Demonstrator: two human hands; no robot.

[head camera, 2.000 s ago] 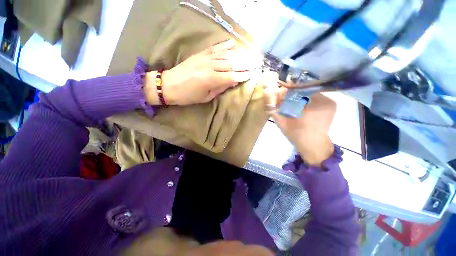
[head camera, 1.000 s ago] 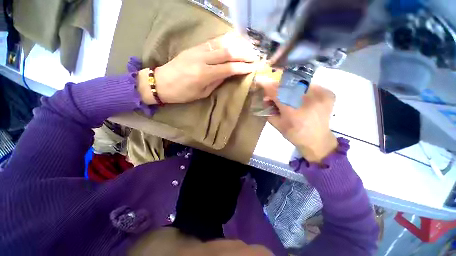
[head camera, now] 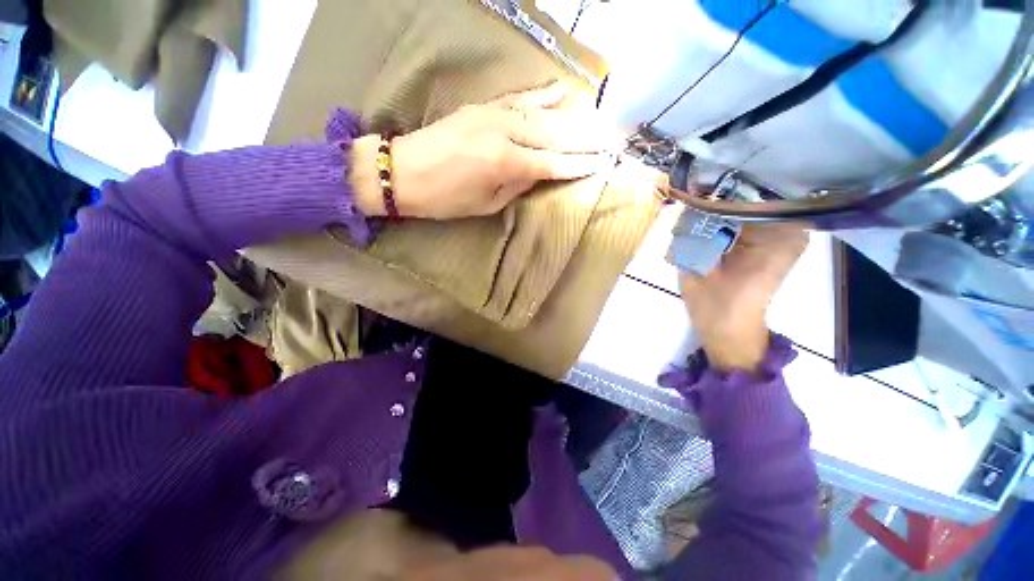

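Observation:
A khaki garment panel (head camera: pixel 312 85) lies under the needle area, with a pleated pocket piece (head camera: pixel 465 252) on it. A zipper with silvery teeth (head camera: pixel 552 43) runs along the pocket's upper edge. My left hand (head camera: pixel 482 159) lies flat on the pocket, palm down, its fingertips in bright glare beside the presser foot (head camera: pixel 652 148). My right hand (head camera: pixel 743 289) is right of the cloth, partly behind the small grey attachment (head camera: pixel 703 242). Its fingertips are hidden, so I cannot tell what they hold.
The white machine head (head camera: pixel 816 136) with blue stripes fills the upper right. A black flat box (head camera: pixel 879 309) lies right of my right hand. Loose khaki pieces (head camera: pixel 147 45) lie at the far left of the table. Crumpled cloth (head camera: pixel 312 329) sits below the table edge.
My right hand has moved right, off the pocket's edge, and the silver blades at its fingers no longer show. My left hand stays on the cloth. The machine head shows more clearly.

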